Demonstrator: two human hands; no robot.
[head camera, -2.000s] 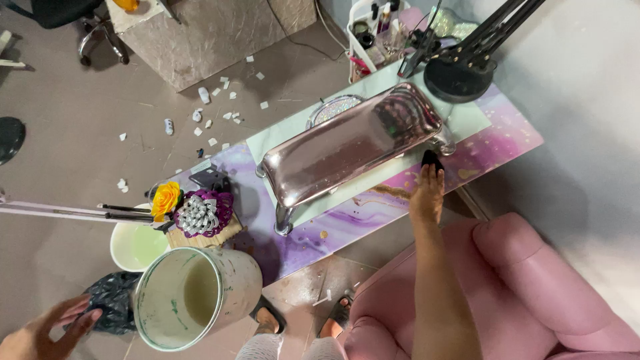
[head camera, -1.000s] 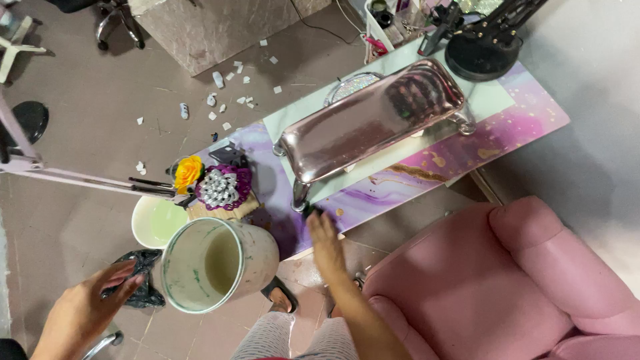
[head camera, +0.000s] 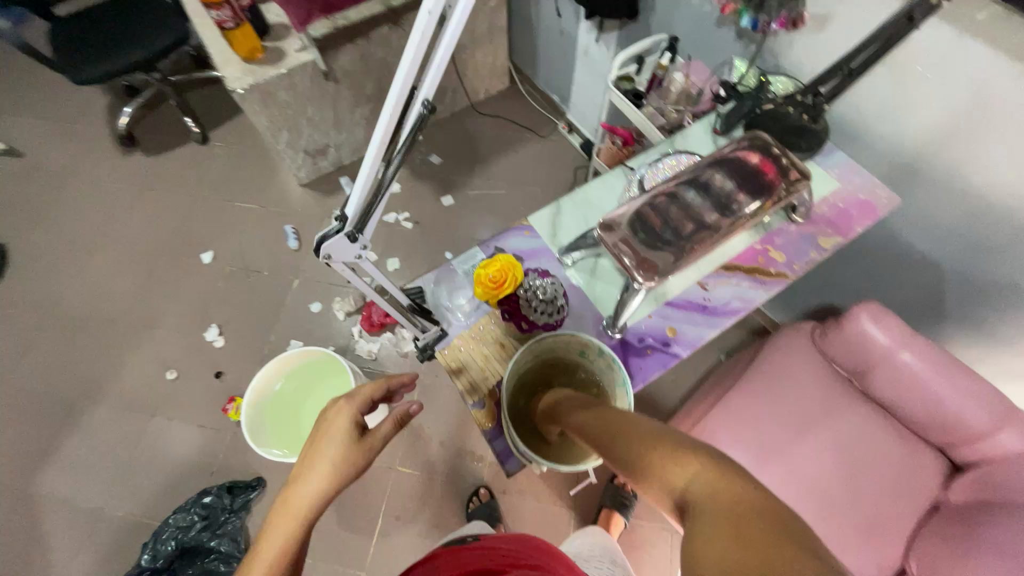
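My right hand (head camera: 560, 416) reaches down into a white bucket (head camera: 616, 364) of murky brownish water; its fingers are under the surface, so what they do is hidden. The bucket is at the near left end of a marbled purple and pink table (head camera: 664, 340). My left hand (head camera: 364, 428) hangs in the air with fingers apart and nothing in it, beside a white tub (head camera: 248, 408) of pale green liquid. A black plastic bag (head camera: 200, 524) lies lower left. On the table stands a shiny rose-coloured nail-table armrest (head camera: 704, 208) on chrome legs.
A yellow artificial rose (head camera: 498, 278) and a purple and silver ornament (head camera: 538, 300) sit beside the bucket. A white lamp arm (head camera: 384, 152) crosses the view. A black lamp base (head camera: 788, 124) stands behind the armrest. A pink armchair (head camera: 832, 432) is at right; scraps litter the floor.
My right hand has gone from the table's near edge into the bucket. My left hand has let go of the black plastic bag, which now lies apart from it.
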